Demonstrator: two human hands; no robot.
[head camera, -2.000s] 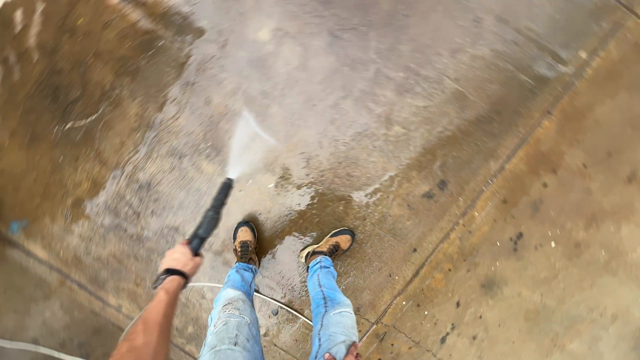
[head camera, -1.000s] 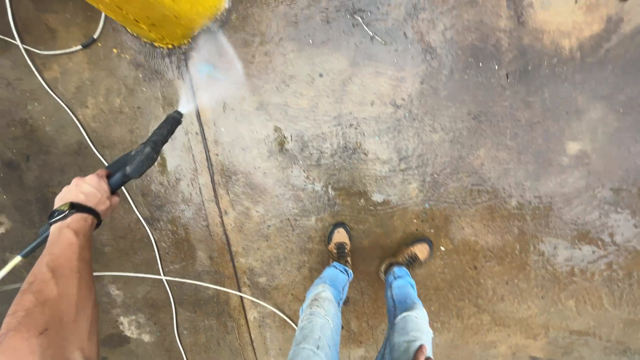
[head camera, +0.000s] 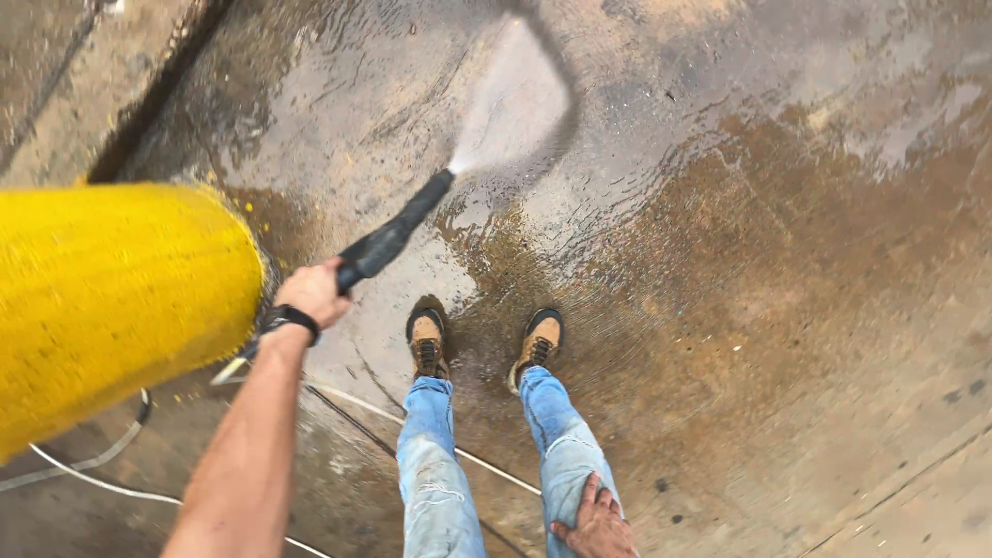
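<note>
My left hand (head camera: 314, 294), with a black band at the wrist, grips the black pressure washer gun (head camera: 395, 231) by its rear part. From the nozzle a fan of water spray (head camera: 513, 101) spreads up and slightly right over the wet concrete floor (head camera: 697, 256). Resting on the jeans (head camera: 572, 457) near the knee is my right hand (head camera: 598, 523), its fingers somewhat apart and nothing visible in it. A pale hose (head camera: 496, 470) runs along the floor behind the boots (head camera: 426, 341).
A thick yellow painted post (head camera: 124, 287) rises at the left, close to my left wrist. More hose (head camera: 116, 488) lies below it. A raised concrete edge (head camera: 147, 101) crosses the upper left, and a floor joint (head camera: 903, 492) runs at the lower right.
The view has shifted a lot. The yellow post, at the top left one second ago, now fills the left side. My right hand shows more fully on the leg. Spray comes out throughout.
</note>
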